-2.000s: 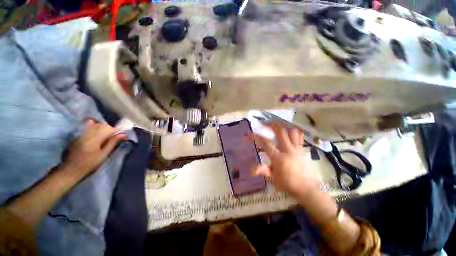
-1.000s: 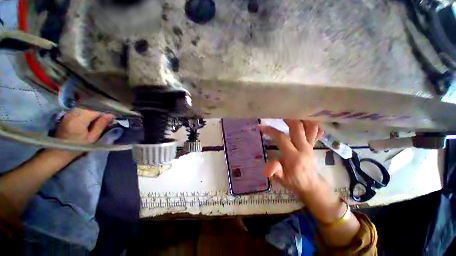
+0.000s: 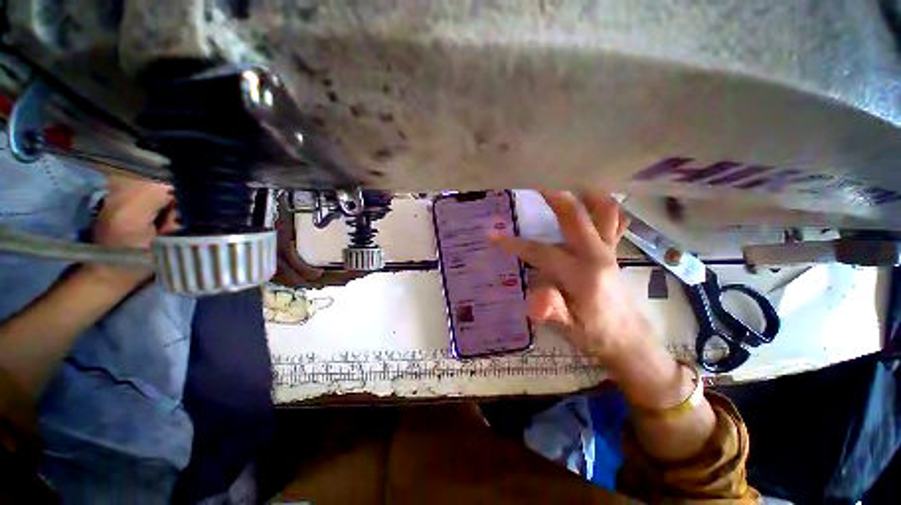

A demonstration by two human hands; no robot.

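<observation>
A smartphone (image 3: 482, 281) with a lit pinkish screen lies on the white machine table (image 3: 385, 330). My right hand (image 3: 583, 281) is over its right side, fingers spread, the index fingertip at the upper screen; it holds nothing. My left hand (image 3: 138, 219) is at the far left on the pale grey-blue cloth (image 3: 109, 395), partly hidden behind the machine's parts; whether it grips the cloth is not clear. A dark cloth panel (image 3: 229, 375) hangs beside the pale cloth.
The cream sewing machine head (image 3: 474, 99) fills the top, very near. A ribbed tension dial (image 3: 215, 261) hangs at left, a smaller one (image 3: 364, 258) beside the phone. Black-handled shears (image 3: 726, 316) lie right. A ruler strip (image 3: 395, 371) runs along the front edge.
The view has moved closer to the machine head, which now covers more of the top. My right index finger has moved onto the phone's screen. The phone and shears keep their places on the table.
</observation>
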